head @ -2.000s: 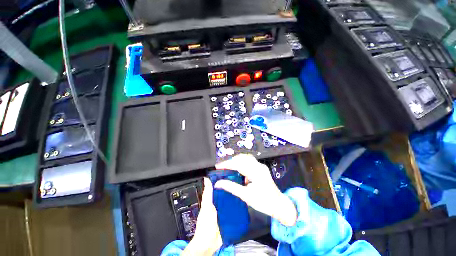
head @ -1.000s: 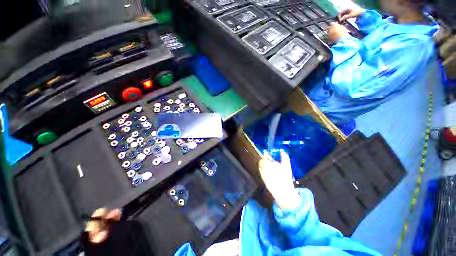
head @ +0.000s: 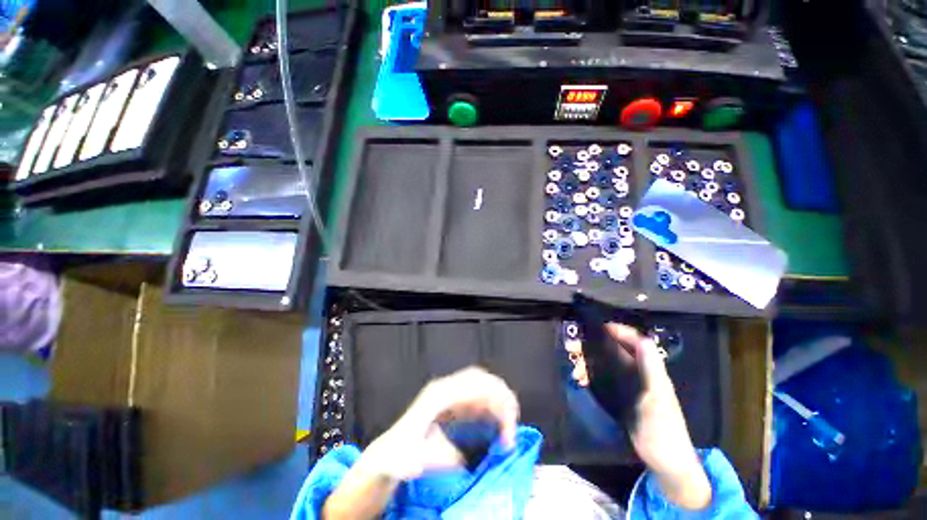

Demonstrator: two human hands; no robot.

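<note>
My right hand [head: 659, 406] holds a thin dark panel [head: 613, 371], tilted nearly edge-on, over the right part of the near foam tray [head: 386, 366]. Its outer face is hidden, so I cannot tell cover from phone body. My left hand [head: 447, 421] is blurred and curled over the tray's left part; a dark patch shows between its fingers, but I cannot tell whether it holds something. Dark glossy covers with lens rings lie in the tray's right slots, partly behind my right hand. The parts tray [head: 492, 279] holds many lens rings [head: 584, 218] and a clear film [head: 722, 249].
The press [head: 529, 86] stands behind the parts tray, its display lit red. A blue stand [head: 402, 66] is at its left. A foam tray of covers [head: 244, 262] and a tray of white pieces [head: 102, 117] are at left. Cartons [head: 203, 386] flank the near tray; the right one has blue lining [head: 854, 437].
The view has swung back left. My right hand has left the lined carton and holds the dark panel. The phone body seen in the near tray two seconds ago no longer shows there.
</note>
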